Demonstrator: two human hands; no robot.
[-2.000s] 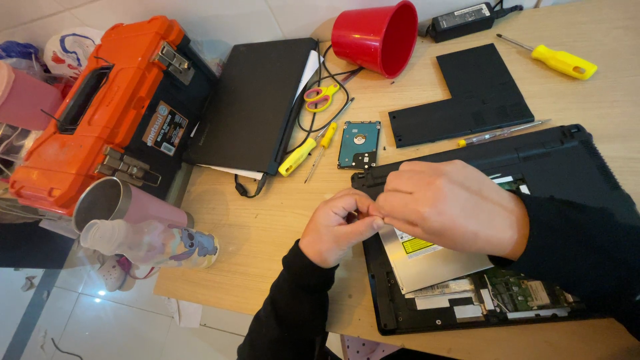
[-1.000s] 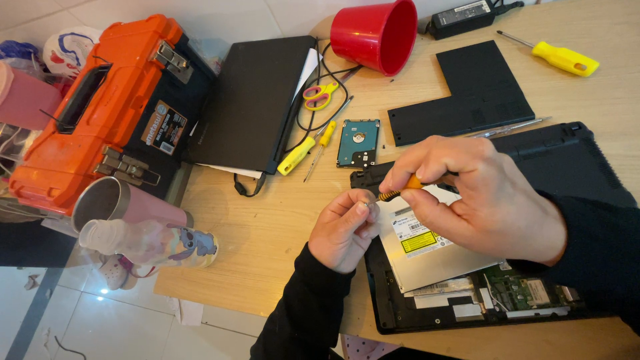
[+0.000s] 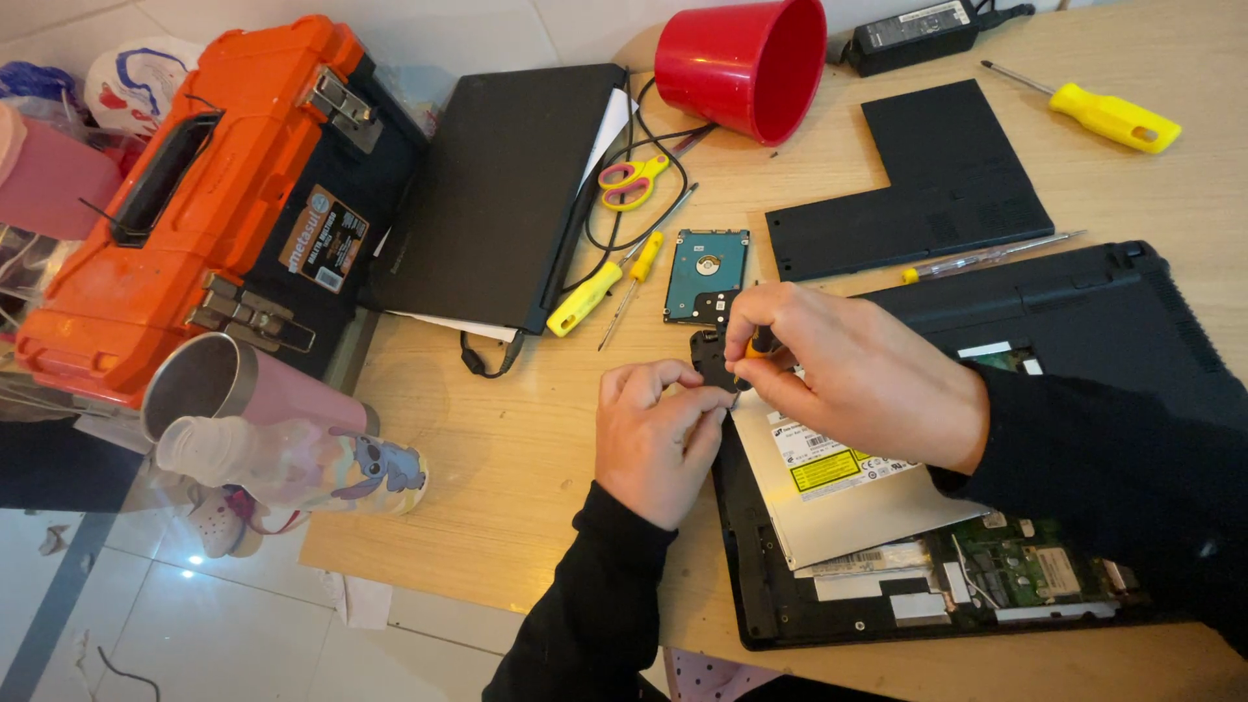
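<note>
My right hand (image 3: 858, 375) grips a small screwdriver with an orange and black handle (image 3: 759, 343), its tip pointing down at the corner of a silver optical drive (image 3: 780, 507). Fingers of my left hand (image 3: 663, 439) pinch something too small to make out, right at that tip. The optical drive lies slanted on an upturned black laptop (image 3: 1033, 302), whose green circuit board (image 3: 1048, 570) is exposed. Just beyond my hands a hard drive (image 3: 707, 276) rests on the wooden table.
Behind lie an L-shaped black cover (image 3: 916, 190), a tester screwdriver (image 3: 990, 257), yellow screwdrivers (image 3: 1111, 115), scissors (image 3: 632, 183), a red bucket (image 3: 731, 68) and a power adapter (image 3: 912, 37). To the left are a closed laptop (image 3: 497, 185), an orange toolbox (image 3: 175, 214), a pink tumbler (image 3: 302, 385) and a bottle (image 3: 322, 473).
Two seconds ago no screwdriver showed in my right hand; one second ago its orange handle did. Both hands have since moved down to the optical drive's corner, with the screwdriver now pointing downward.
</note>
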